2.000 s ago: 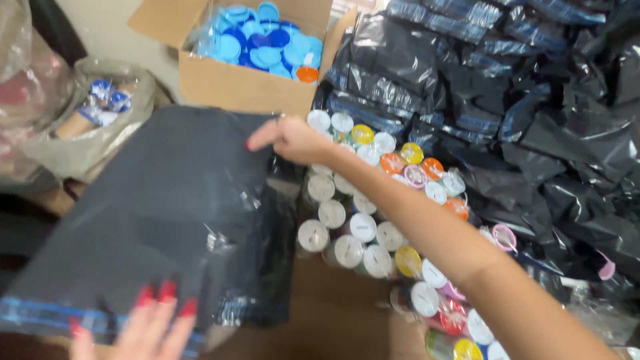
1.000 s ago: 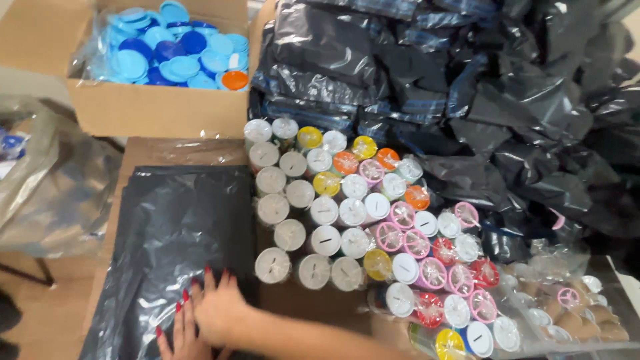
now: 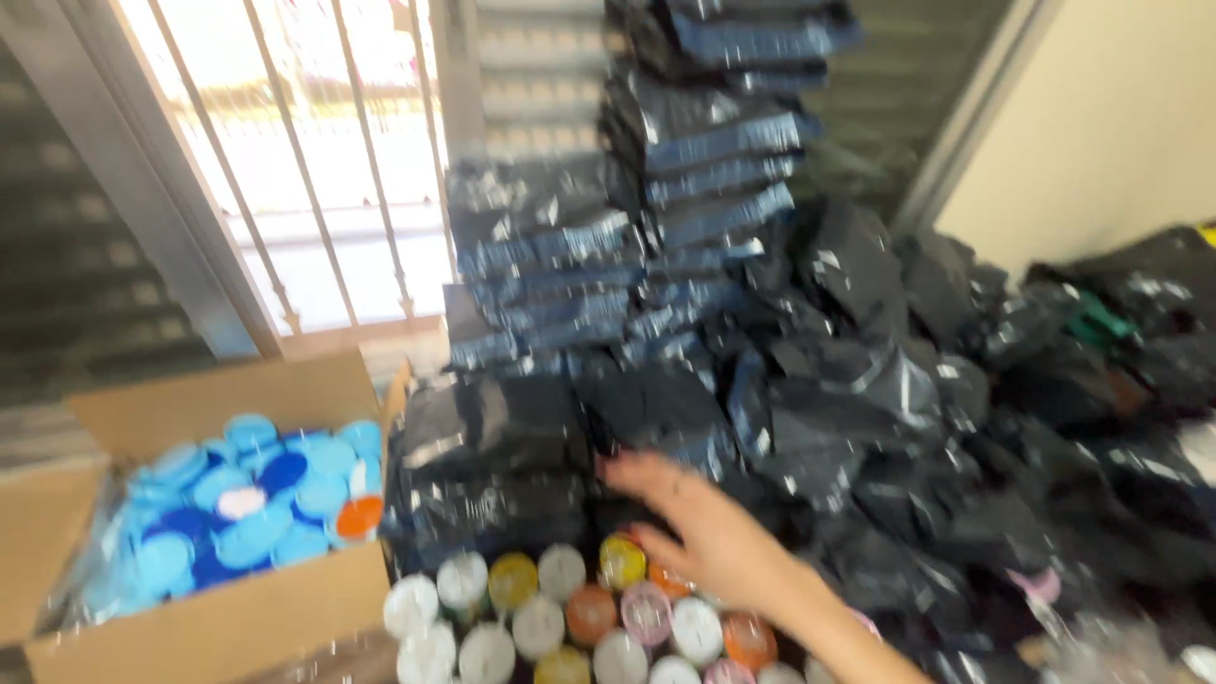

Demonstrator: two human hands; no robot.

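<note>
My right hand (image 3: 698, 537) reaches in from the lower right, its fingertips at the near side of a pile of shiny black plastic bags (image 3: 494, 427). Blur hides whether the fingers grip a bag. Under and in front of the hand stand rows of lidded containers (image 3: 537, 622), with white, yellow, orange and pink tops. Stacked black bags with bluish printed edges (image 3: 712, 142) rise behind the hand. My left hand is out of the frame.
At the left an open cardboard box (image 3: 237, 627) holds light and dark blue round lids (image 3: 252, 537) and an orange one. Behind it is a barred window (image 3: 313, 171). More black bags (image 3: 950, 456) heap up at the right, near a pale wall (image 3: 1121, 114).
The view has swung up towards the window. Both hands were on the flat black bags at lower left a second ago; now one hand is over the containers by the bag pile.
</note>
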